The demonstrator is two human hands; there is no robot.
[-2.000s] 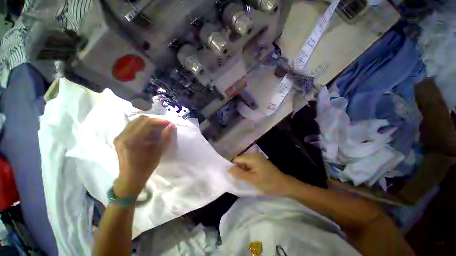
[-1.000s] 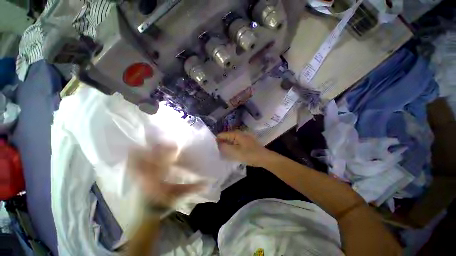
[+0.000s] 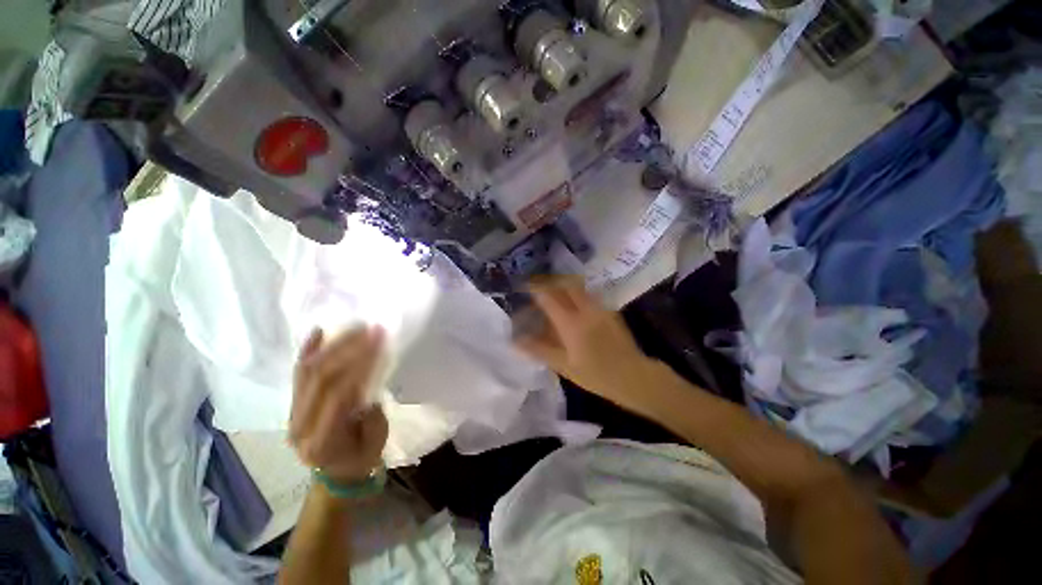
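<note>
A white cloth piece (image 3: 457, 343) lies under the needle area of the overlock machine (image 3: 394, 234), glaring under the lamp, and hangs in folds towards me. My left hand (image 3: 341, 400), with a green band at the wrist, is on the cloth left of centre and pinches a fold of it at the fingertips. My right hand (image 3: 580, 337) is slightly blurred, just right of the cloth by the machine's lower front. Its fingers are apart and no cloth shows in it. The needles and presser foot are lost in glare.
A long white stack (image 3: 154, 377) drapes over the left table edge, beside blue-grey cloth (image 3: 74, 286). A tape measure (image 3: 731, 120) lies right of the machine head. White and blue cloth (image 3: 840, 343) is heaped in a cardboard box (image 3: 1011, 331) at the right. White fabric (image 3: 628, 514) covers my lap.
My right hand has let go of the cloth's right edge and its fingers have spread. My left hand, blurred in its sweep a second ago, is now steadier on the cloth, lower than at first.
</note>
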